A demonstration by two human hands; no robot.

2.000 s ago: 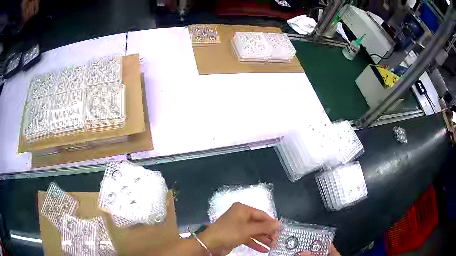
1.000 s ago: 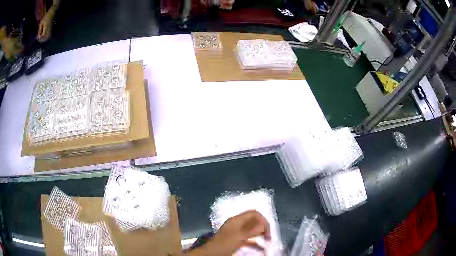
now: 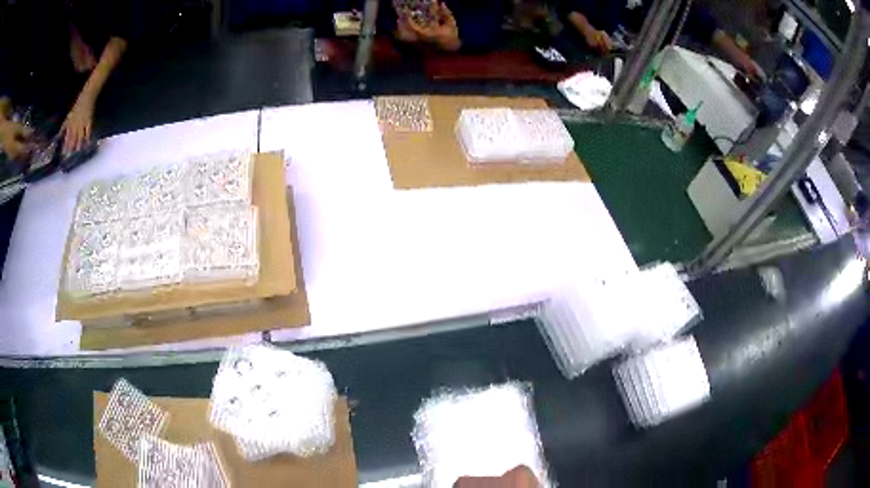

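Note:
A bright, overexposed stack of clear lens plates (image 3: 482, 426) lies on the dark bench at the bottom centre. What looks like my left hand (image 3: 498, 479) is cut off by the bottom edge, over the near part of this stack. Only a bit of it shows, so its fingers and any hold are hidden. My right hand is out of the picture. To the left, a loose pile of clear lens plates (image 3: 272, 402) and a few crooked plates (image 3: 134, 417) lie on a cardboard sheet (image 3: 334, 462).
Leaning rows of plates (image 3: 663, 379) stand right of centre. Neat plate blocks (image 3: 162, 233) sit on cardboard at left, with another block (image 3: 515, 135) at the back. A metal post (image 3: 782, 157), squeeze bottle (image 3: 680, 129) and red crate (image 3: 806, 443) are at right. Coworkers' hands (image 3: 78, 119) show at the back.
The view has tilted up. My left hand has dropped to the bottom edge. My right hand and the plate at lower right have left the picture. More of the coworkers shows.

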